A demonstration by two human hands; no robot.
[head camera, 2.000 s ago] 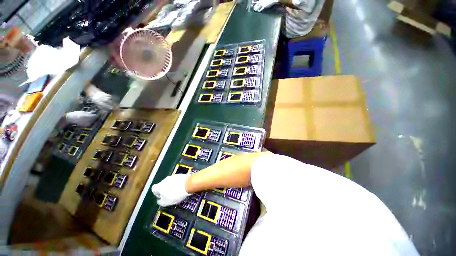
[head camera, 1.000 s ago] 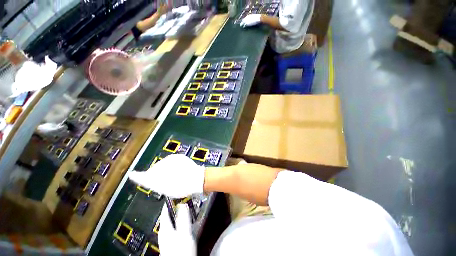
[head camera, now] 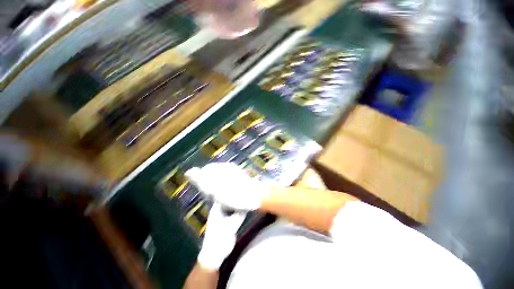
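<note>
The frame is motion-blurred. My right hand, in a white glove, reaches in from the right over the near clear tray of keypad phones. My left hand, also white-gloved, comes up from the bottom and touches or nearly touches the right hand. A small dark spot shows between the hands; I cannot tell what it is or which hand holds it. Yellow-framed phones lie in the tray around the hands; some are hidden behind the hands.
A second phone tray lies further along the green belt. A brown board with dark phones lies left of the pale edge. A carton and blue stool stand at right. A pink fan is at the top.
The view has swung left, so the belt, carton and stool sit further right and tilted. My left hand has come into view since the oldest frame and stays close to the right hand.
</note>
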